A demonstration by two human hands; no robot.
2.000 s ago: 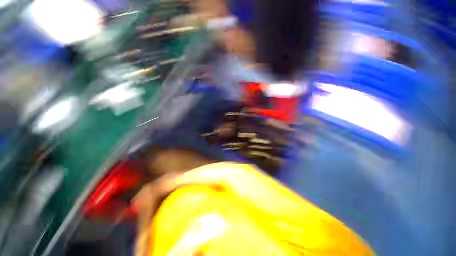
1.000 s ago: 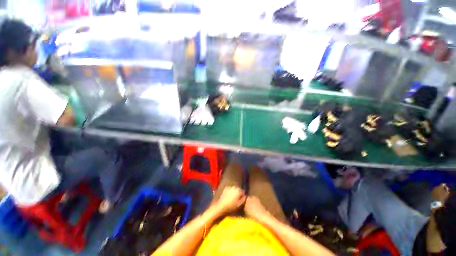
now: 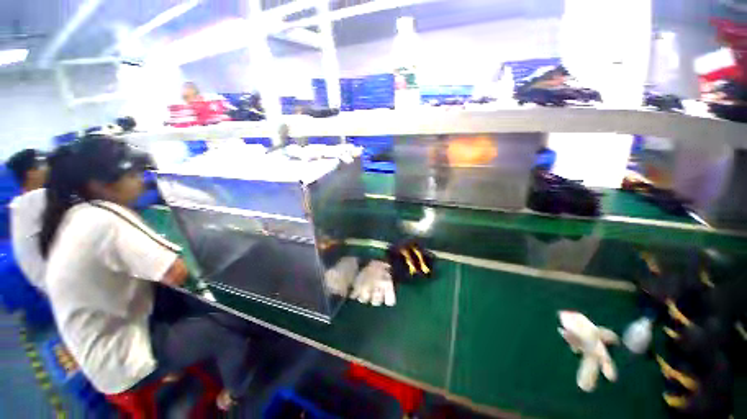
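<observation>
Neither of my hands is in the picture. A white knit glove lies limp on the green bench surface at the right. A small white teardrop-shaped thing lies just right of it. Black bundles with tan ends are heaped at the right edge. Another white glove lies with spread fingers beside the clear, shiny box, and a small black bundle touches or nearly touches it.
A person in a white top sits at the left on a red stool, with others beyond. A red stool stands below the bench edge. A long white shelf carries a clear bottle and dark items. Grey metal plates stand upright beyond the belt.
The view has tilted up and swung left, nearer the bench. My hands, seen together over my lap a second ago, are out of the picture.
</observation>
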